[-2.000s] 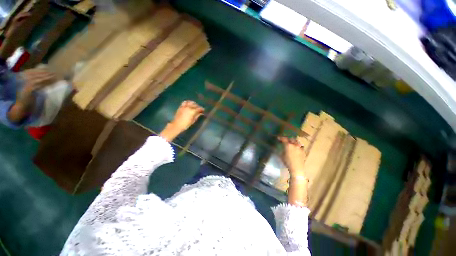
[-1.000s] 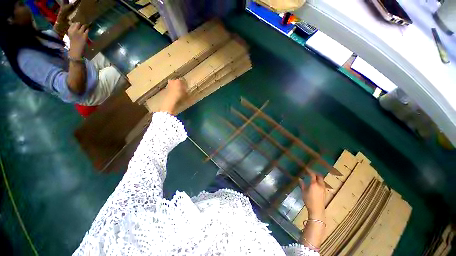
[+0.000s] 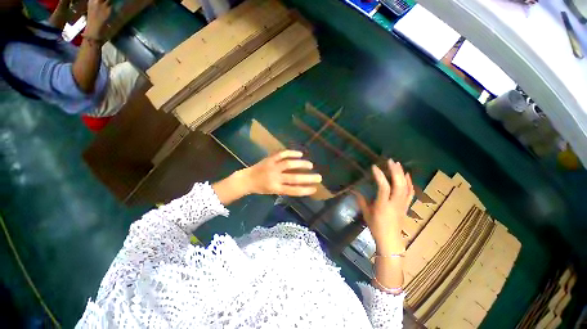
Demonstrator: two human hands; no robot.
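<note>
The partition grid [image 3: 347,137] of crossed cardboard strips stands on the green bench in front of me, partly blurred. A slotted cardboard strip [image 3: 262,137] lies slanted along its left side. My left hand [image 3: 289,175] is over this strip and holds it, fingers stretched across it; the thumb is hidden. My right hand [image 3: 388,193] is at the grid's right end with fingers and thumb apart, and no strip shows clearly in it.
The left-hand strip stack [image 3: 241,71] is at the upper left, above the open carton [image 3: 122,151]. The right-hand strip stack [image 3: 473,250] is by my right wrist. Zigzag-edged cardboard [image 3: 557,302] is at lower right. A person [image 3: 55,71] sits at left. A white shelf [image 3: 489,42] runs along the upper right.
My left hand has come from the left-hand stack to the grid with a strip. My right hand has moved up slightly and its fingers have spread.
</note>
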